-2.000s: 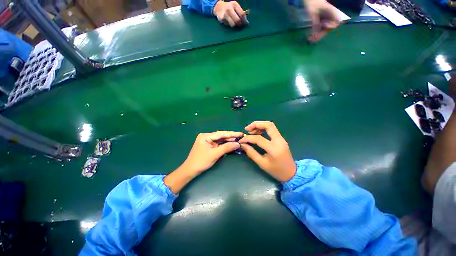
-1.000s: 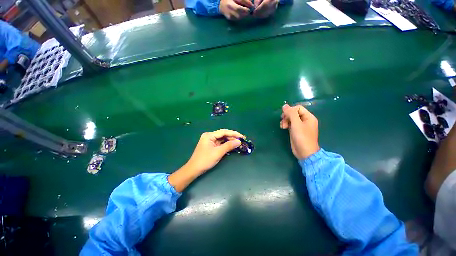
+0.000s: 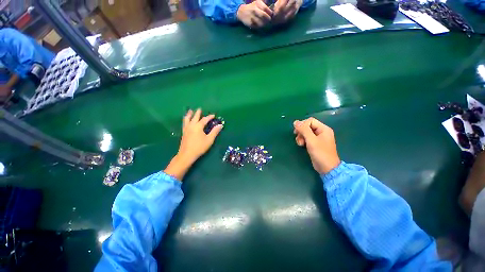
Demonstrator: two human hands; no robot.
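Two dark, glittering modules lie side by side on the green surface between my hands. My left hand is left of them and farther forward, its fingers spread over another dark module. Thumb and fingers touch that module's edges; it seems to rest on the surface. My right hand is to the right of the two modules, fingers curled together and fingertips pinched. Whether something tiny is between its fingertips cannot be seen.
Silvery modules lie at left by a slanted metal post. Another person's hands work across the line. White sheets lie on the far side, a sheet with dark parts at right, and a pale grid tray far left.
My left hand has let go of the module in front of me and moved forward-left onto the one lying beyond. The two modules are now uncovered. My right hand has stayed nearly still.
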